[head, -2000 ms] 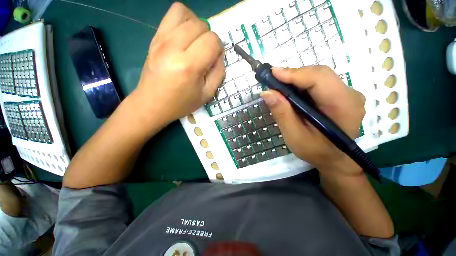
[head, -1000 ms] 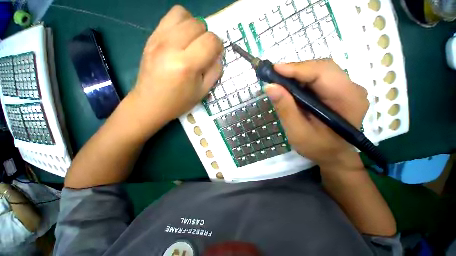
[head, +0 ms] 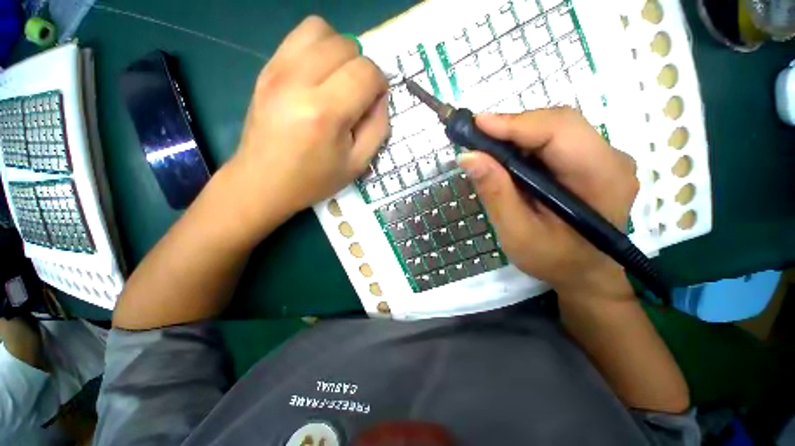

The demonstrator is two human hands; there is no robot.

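A white tray [head: 349,277] lies flat in front of me, with green-edged circuit board panels [head: 440,228] in it; the upper ones glare white. My right hand [head: 558,196] holds a black soldering iron [head: 549,193] like a pen, its metal tip at the upper left panel. My left hand [head: 315,122] is closed over the tray's left edge, a green band on one finger. A thin solder wire [head: 187,33] runs from the upper left to my left hand. The fingertips and the wire end are mostly hidden.
A black smartphone [head: 166,131] lies on the green mat at left. Another tray with panels [head: 78,161] is at the far left, near another person's arm [head: 19,344]. A round tin [head: 728,22] and a white object [head: 787,94] are at right. A blue stool [head: 732,296] is below the bench's right side.
The iron's tip stays near the same spot on the upper left panel; the hands shift only slightly. The other person's arm at lower left has moved.
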